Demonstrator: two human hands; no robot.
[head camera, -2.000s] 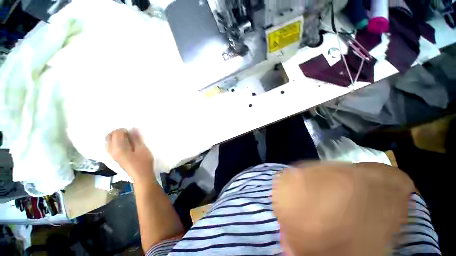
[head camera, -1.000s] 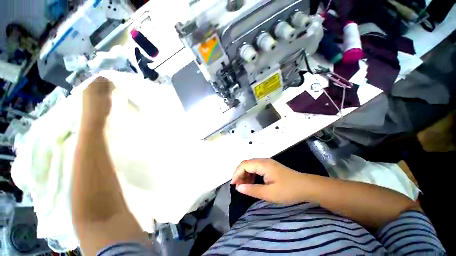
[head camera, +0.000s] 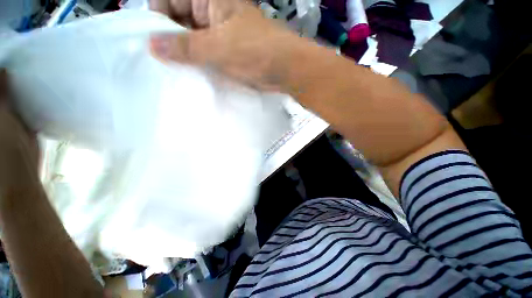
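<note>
A white fabric piece (head camera: 146, 116) is held up close to the camera and hangs down, blurred by motion. My right hand (head camera: 204, 35), at the top of the view, pinches the cloth's upper edge between thumb and fingers. My left hand is cut off by the left picture edge; only the forearm and wrist (head camera: 14, 145) show beside the cloth, so its grip is hidden. The raised cloth and my right arm hide most of the overlock machine.
A strip of the white machine table (head camera: 297, 142) shows under my right forearm. Beyond that arm are a magenta-and-white thread cone (head camera: 358, 23), a dark teal cone (head camera: 332, 29), maroon scraps (head camera: 396, 43) and grey fabric (head camera: 455, 55).
My right hand has risen from near my lap to the top of the view and taken hold of white cloth. My left arm has moved to the left edge. The cloth is now lifted.
</note>
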